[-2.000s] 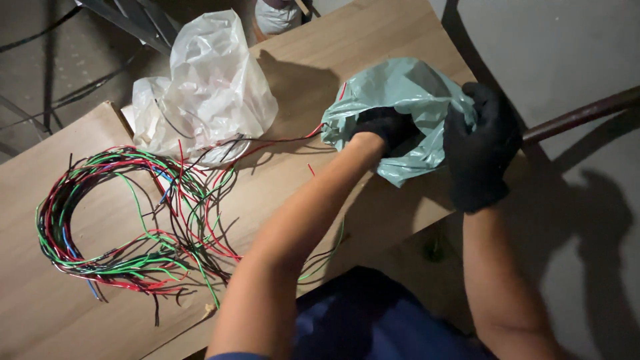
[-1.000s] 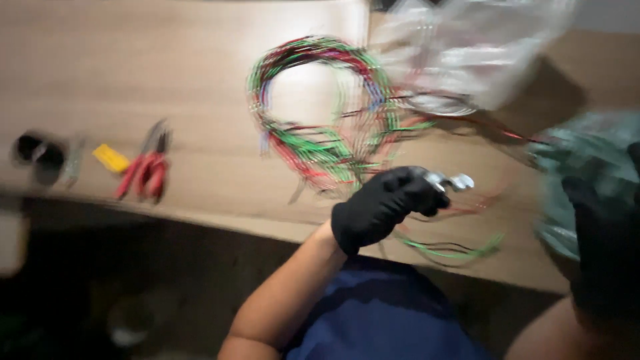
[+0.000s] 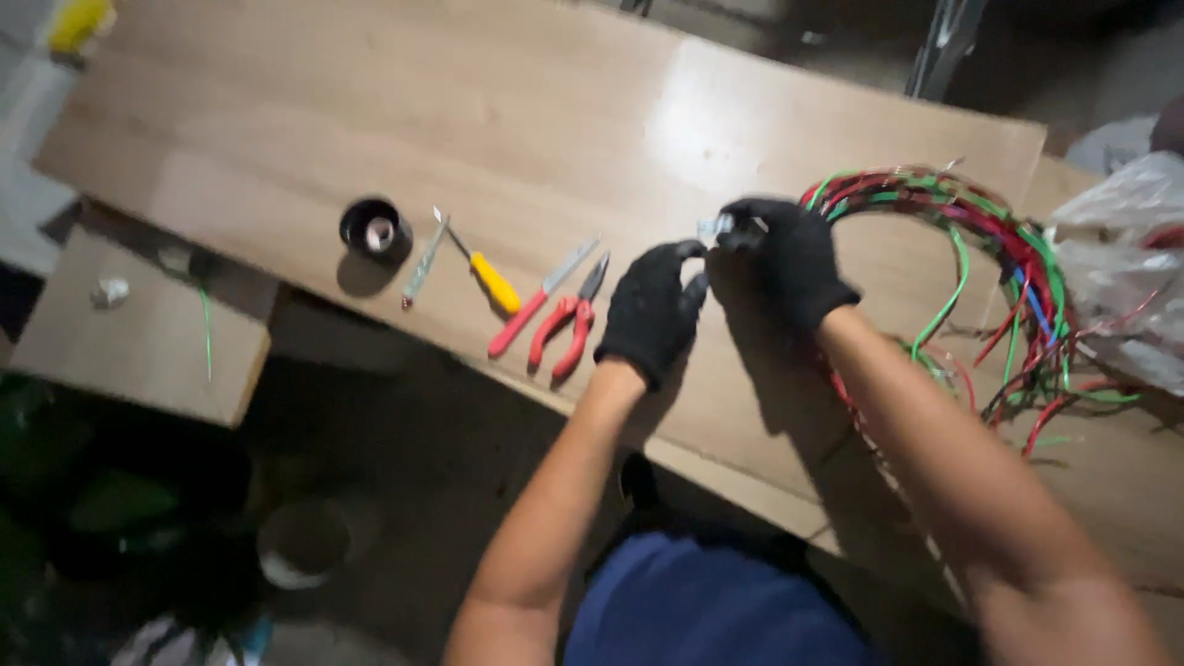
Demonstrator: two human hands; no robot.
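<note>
Both hands wear black gloves. My right hand [image 3: 786,254] is closed on small shiny metal parts [image 3: 717,227], whose exact kind is too blurred to tell. Just left of it, my left hand [image 3: 652,301] has thumb and fingers apart with nothing seen between them. Beside my left hand lie red-handled pliers [image 3: 566,328] and a red-handled knife or file [image 3: 541,301]. Farther left are a yellow-handled screwdriver [image 3: 493,282], a clear-handled tester screwdriver [image 3: 425,264] and a black round cup [image 3: 375,231]. A coil of red, green, black and blue wires [image 3: 980,208] lies right of my right hand.
The wooden tabletop [image 3: 444,102] has its near edge by my body. Crumpled clear plastic bags [image 3: 1128,268] sit at the far right. A lower wooden board [image 3: 139,324] with a scrap of green wire is at the left, and a round container [image 3: 305,546] stands below.
The view has swung left along the table. My right hand, earlier at the green bag, is now beside my left hand. The metal parts seen at my left hand are now in my right.
</note>
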